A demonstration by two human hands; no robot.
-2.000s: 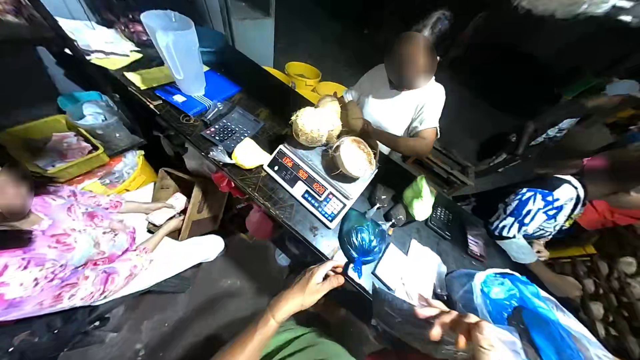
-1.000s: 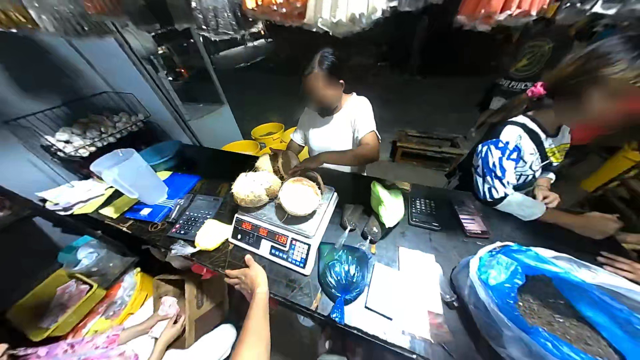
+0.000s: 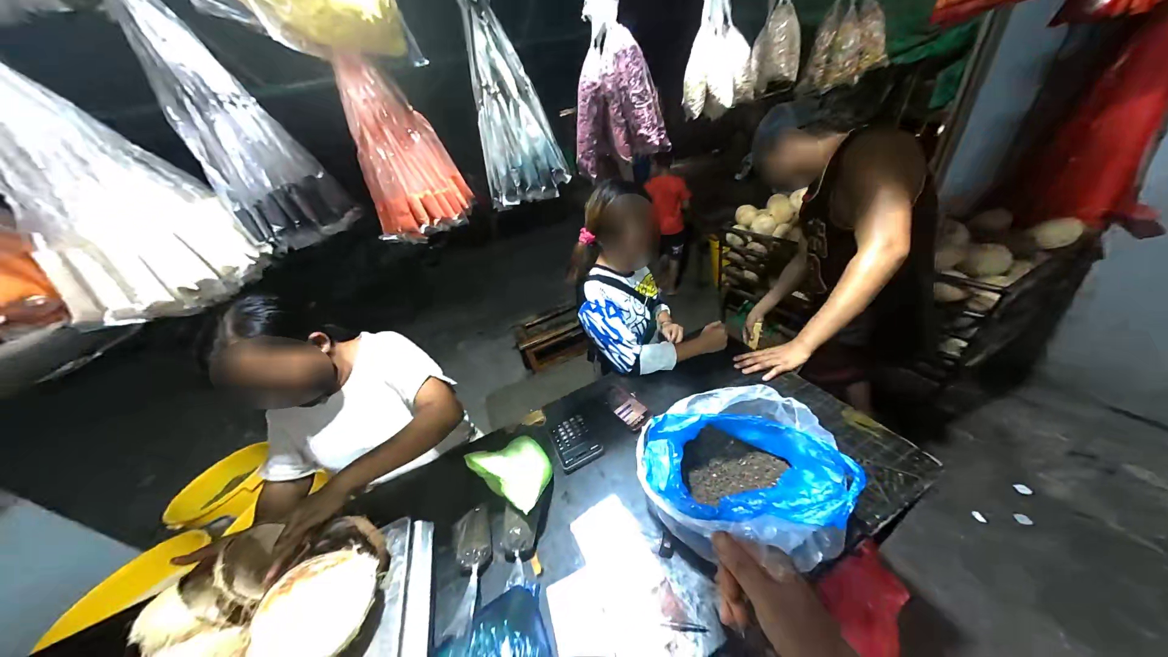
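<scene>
My right hand (image 3: 771,598) is at the near side of a large clear plastic bag (image 3: 794,538) lined with a blue plastic bag (image 3: 826,479), which holds dark grains (image 3: 735,474). Its fingers overlap the clear plastic; whether they grip it is unclear. To its left lie white papers (image 3: 607,579) and a knotted blue plastic bag (image 3: 511,625). Two small bags of dark contents (image 3: 474,540) lie beyond them, beside a green piece of produce (image 3: 516,470). Opened coconuts (image 3: 315,607) rest at the bottom left on a metal scale (image 3: 399,584). My left hand is out of view.
A calculator (image 3: 577,443) and a phone (image 3: 628,408) lie on the dark table (image 3: 881,456). A person in white touches the coconuts; two others have arms at the far table edge. Filled plastic bags (image 3: 397,155) hang above. Crates of round produce (image 3: 985,274) stand back right.
The view has swung right. My left hand, beside the scale a second ago, has left view. My right hand, out of view then, now shows by the large bag.
</scene>
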